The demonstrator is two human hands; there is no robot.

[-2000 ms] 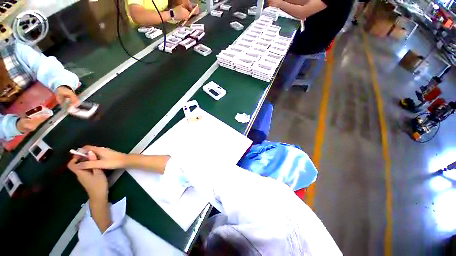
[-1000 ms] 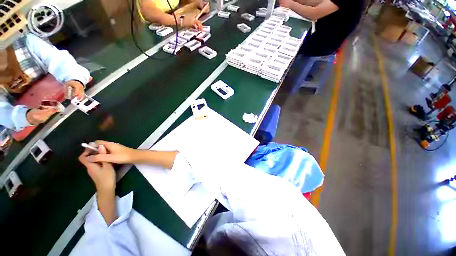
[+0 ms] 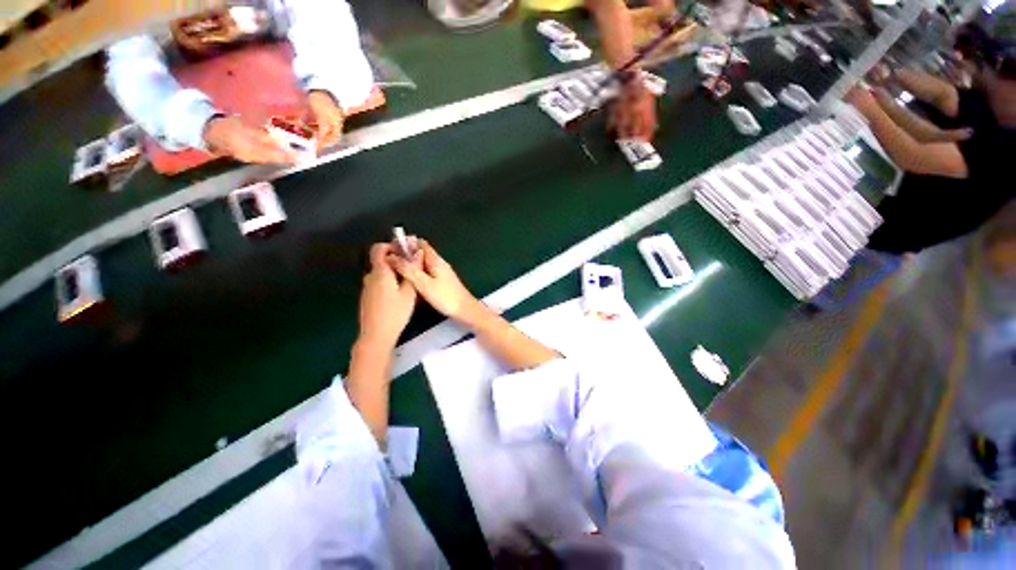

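Note:
My left hand (image 3: 387,292) and my right hand (image 3: 440,281) are together over the dark green belt (image 3: 279,323). Between their fingertips they hold a small whitish housing (image 3: 403,243), seen nearly edge-on; its far side is hidden by the fingers. Both forearms reach across the near rail, the right one over a white paper sheet (image 3: 501,445). At the right on the near bench, one white housing (image 3: 603,287) is at the paper's far edge and another housing (image 3: 665,261) lies beside it.
Spaced housings (image 3: 177,238) are on the belt at left. A coworker opposite holds a housing (image 3: 292,145) over a red mat (image 3: 240,89). Another person's hand (image 3: 634,111) is at a housing cluster. Stacked housings (image 3: 791,206) and a whitish scrap (image 3: 709,365) are at right.
The view has swung left, so my hands and the bench now appear further right. My hands still hold the small piece together. Another person's hand now reaches onto the housing cluster.

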